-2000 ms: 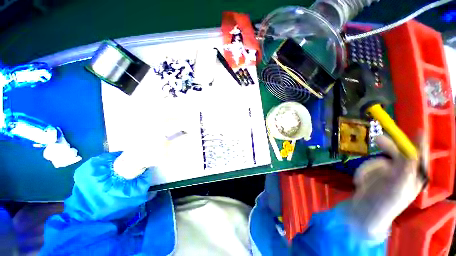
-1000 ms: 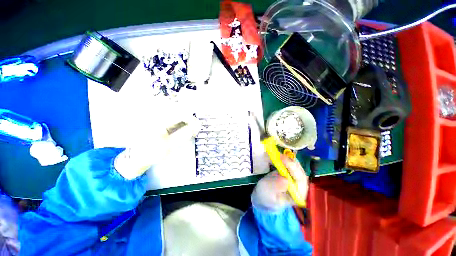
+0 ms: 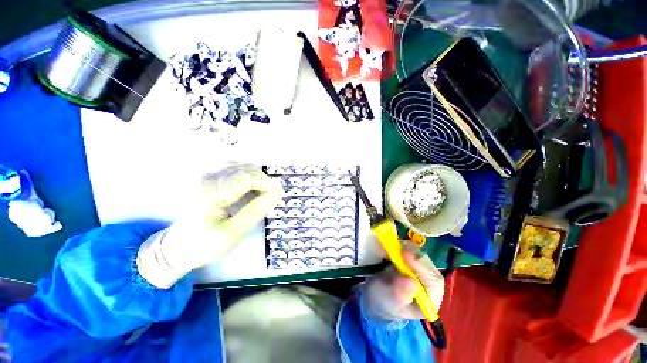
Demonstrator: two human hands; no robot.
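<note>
My right hand (image 3: 404, 283), gloved, holds the yellow soldering iron (image 3: 399, 249). The iron's dark tip is at the upper right edge of the tray. The tray (image 3: 312, 220) holds rows of small pale curved parts and lies on the white mat. My left hand (image 3: 230, 205), in a pale glove, is at the tray's upper left corner, thumb and fingers curled with a gap between them. Whether it holds a small part or solder wire between the fingertips cannot be told.
A solder spool (image 3: 92, 60) is at upper left. Loose parts (image 3: 216, 85), a cream block (image 3: 277, 71), black tweezers (image 3: 323, 74) and a red bag (image 3: 355, 42) lie above the tray. A white cup (image 3: 426, 200), fan (image 3: 479, 106), sponge (image 3: 538, 249) and red bins (image 3: 603, 276) are right.
My right hand has brought the iron from its stand area on the right to the tray's right side. The view has shifted closer to the bench. My left hand stays beside the tray.
</note>
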